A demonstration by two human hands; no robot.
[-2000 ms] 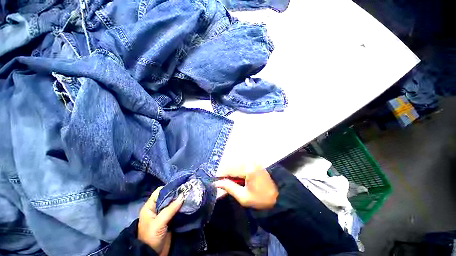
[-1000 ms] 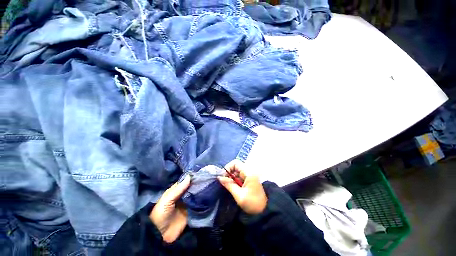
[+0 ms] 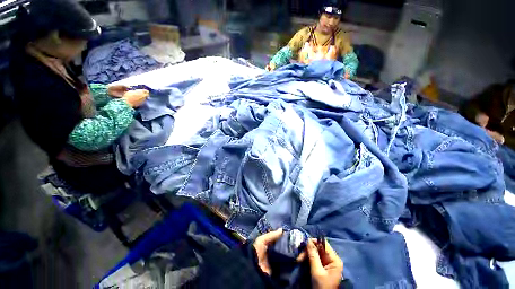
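Note:
A blue denim garment (image 3: 361, 257) lies over the table's near edge, and a bunched part of it is between my hands at the bottom centre. A whitish-grey rough patch (image 3: 295, 241) shows in the bunched part. My left hand (image 3: 265, 251) grips the denim on its left side. My right hand (image 3: 326, 265) is at its right side, with small dark and red snips (image 3: 321, 242) between the fingers. The snips are small and blurred, so whether the blades are open does not show. Dark sleeves cover my forearms.
A large denim heap (image 3: 282, 152) covers much of the white table (image 3: 209, 73). A person (image 3: 56, 96) at the left handles denim; another person (image 3: 319, 45) stands behind the heap. Part of someone shows at the far right. A blue-rimmed container (image 3: 141, 242) with cloth is at the lower left.
The view has swung up and to the left, bringing in the other people and the blue-rimmed container. The green crate has left view. My hands still hold the denim and snips.

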